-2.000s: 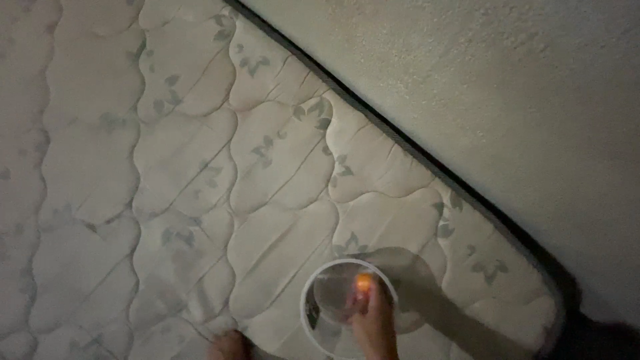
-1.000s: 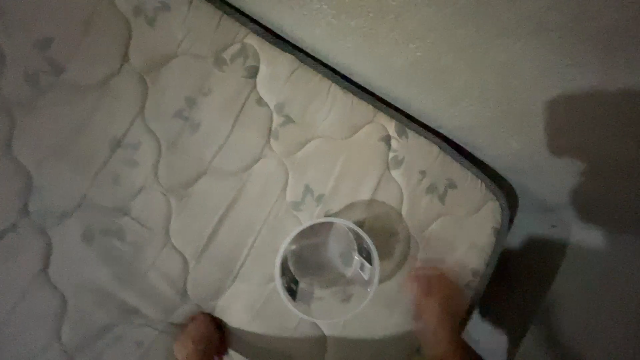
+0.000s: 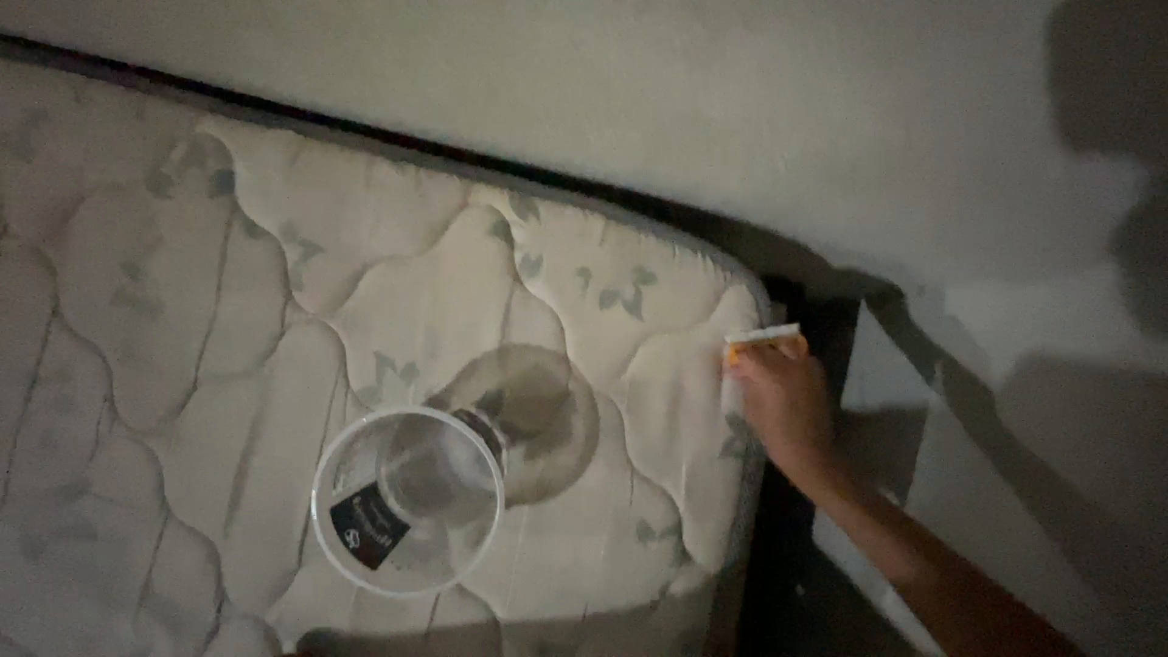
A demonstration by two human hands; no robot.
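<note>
My right hand (image 3: 785, 397) reaches in from the lower right and grips a brush with an orange body and pale bristles (image 3: 765, 339), at the corner edge of a quilted mattress (image 3: 429, 274) with a leaf print. A clear plastic tub (image 3: 408, 502) with a black label bearing writing stands on the mattress, left of that hand, its round rim facing me. Inside, its contents are hard to make out. At the bottom edge a dark shape may be part of my left hand, too dim to tell.
A pale wall (image 3: 730, 119) runs along the mattress's far side, with a dark gap between them. Beyond the mattress corner, at the right, lie a dark recess and light flat surfaces (image 3: 876, 365). Shadows fall across the wall and the mattress.
My right hand, over the tub two seconds ago, has moved right to the mattress corner. My left hand, at the bottom edge earlier, no longer shows clearly. The view has shifted toward the corner.
</note>
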